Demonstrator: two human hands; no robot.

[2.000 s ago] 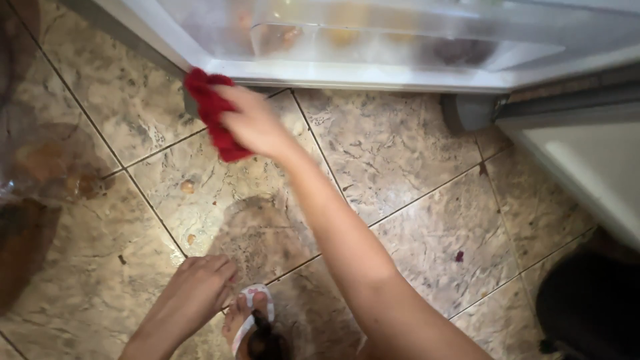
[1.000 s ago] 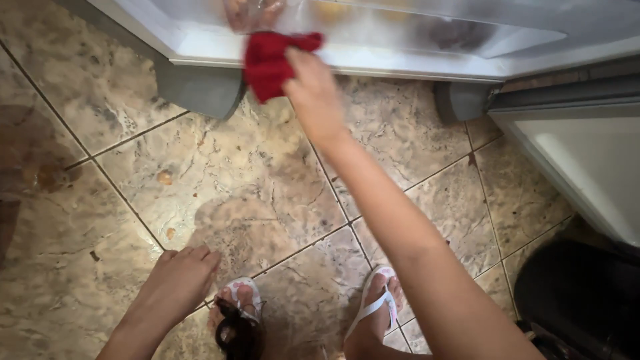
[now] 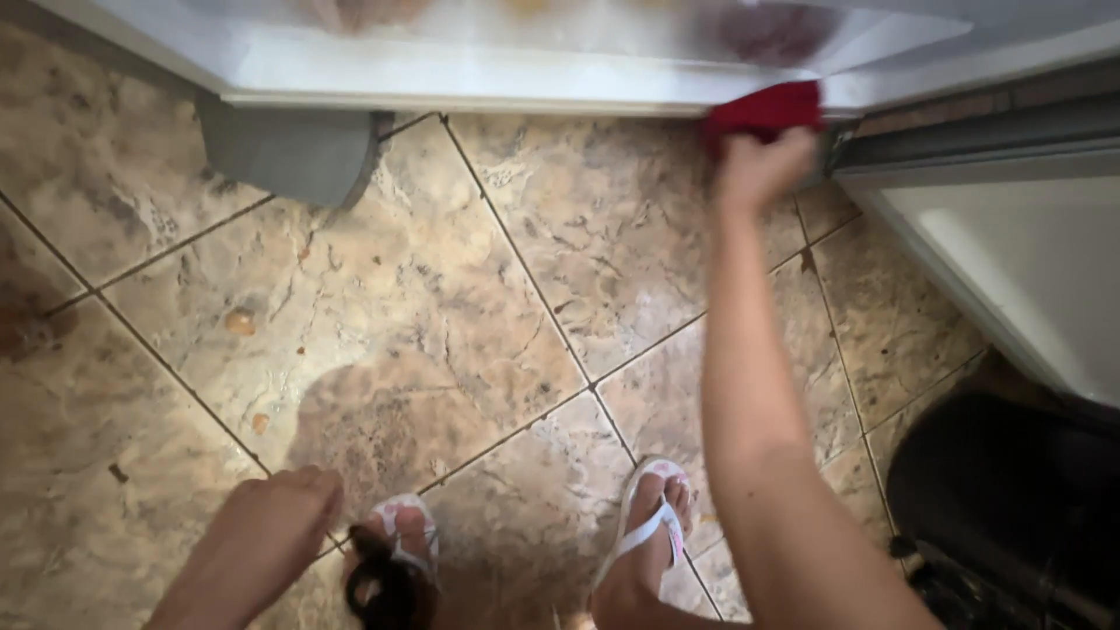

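Note:
My right hand grips a red cloth, pressed against the right end of the white bottom edge of an open refrigerator. Blur softens the fingers and the cloth. Low at the left, my left hand hangs over the floor with its fingers curled in and nothing visible in them. Behind the refrigerator's edge, blurred drawer contents show through a clear front.
Tan marbled floor tiles bear small crumbs and brown bits. A grey foot cover juts out below the refrigerator. Its door stands at the right, above a black object. My feet wear white flip-flops.
My right hand has moved the red cloth from the left end of the refrigerator's bottom edge to its right end. The left hand stays low at the left.

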